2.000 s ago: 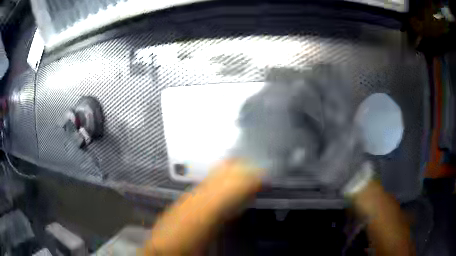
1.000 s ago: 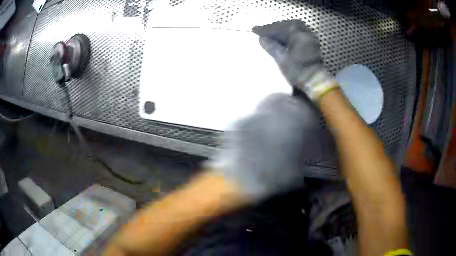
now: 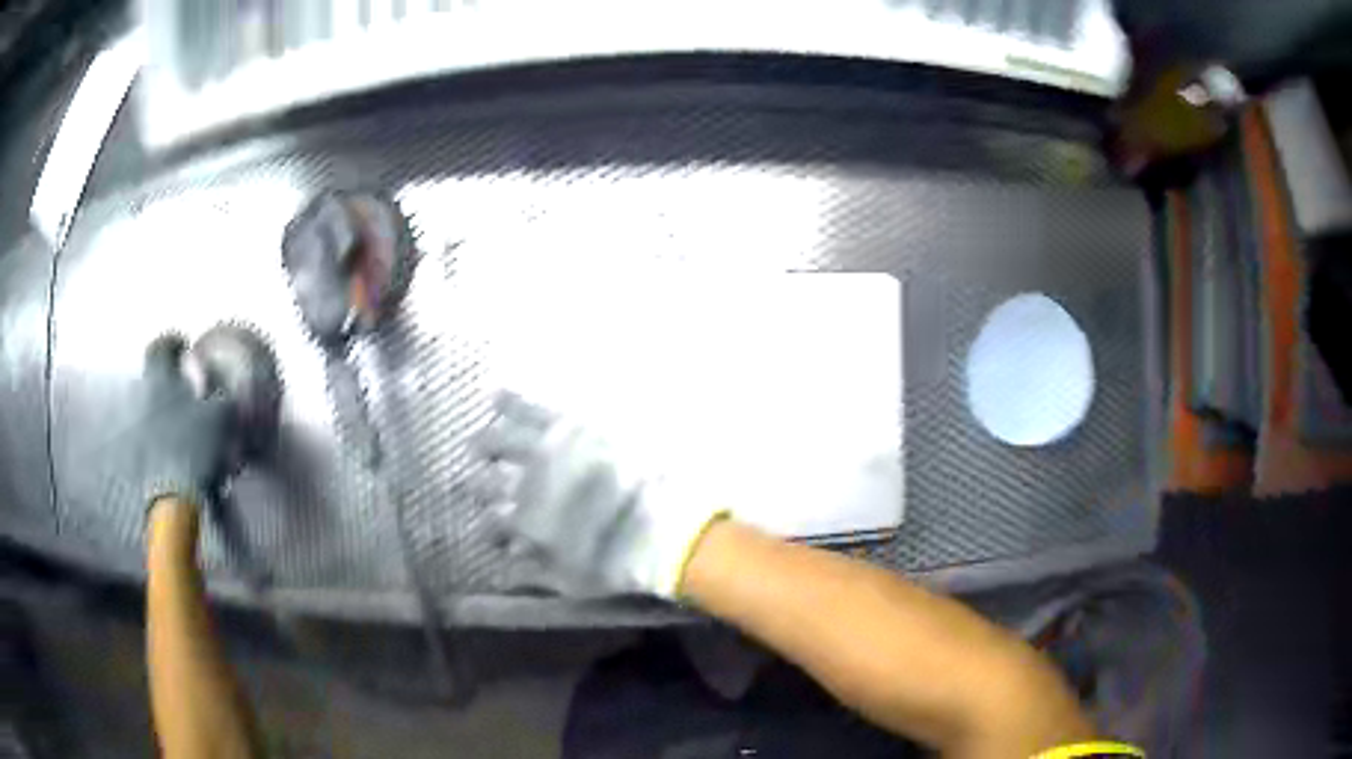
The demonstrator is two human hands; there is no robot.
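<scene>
A white metal panel (image 3: 830, 400) lies flat on the perforated table; its left part is lost in glare and behind my right hand. My right hand (image 3: 571, 497), in a grey knit glove, is over the panel's lower left area, fingers apart, holding nothing visible. My left hand (image 3: 190, 430), also gloved, is around the body of the far-left sander (image 3: 249, 389); its fingers are partly blurred. A second sander (image 3: 371, 264) with an orange-red part rests on the table up and right of the left hand, its hose running to the front edge.
A pale blue-white disc (image 3: 1031, 369) lies right of the panel. An off-white slotted rack (image 3: 638, 33) stands behind the perforated table (image 3: 1038, 223). Orange-edged holders (image 3: 1186, 356) stand at the far right. A white sheet (image 3: 82, 141) is at the rear left.
Both hands have moved left, the left one onto the far-left sander. A second sander now rests on the table beside it. The right hand has left the panel's right end. The view has shifted.
</scene>
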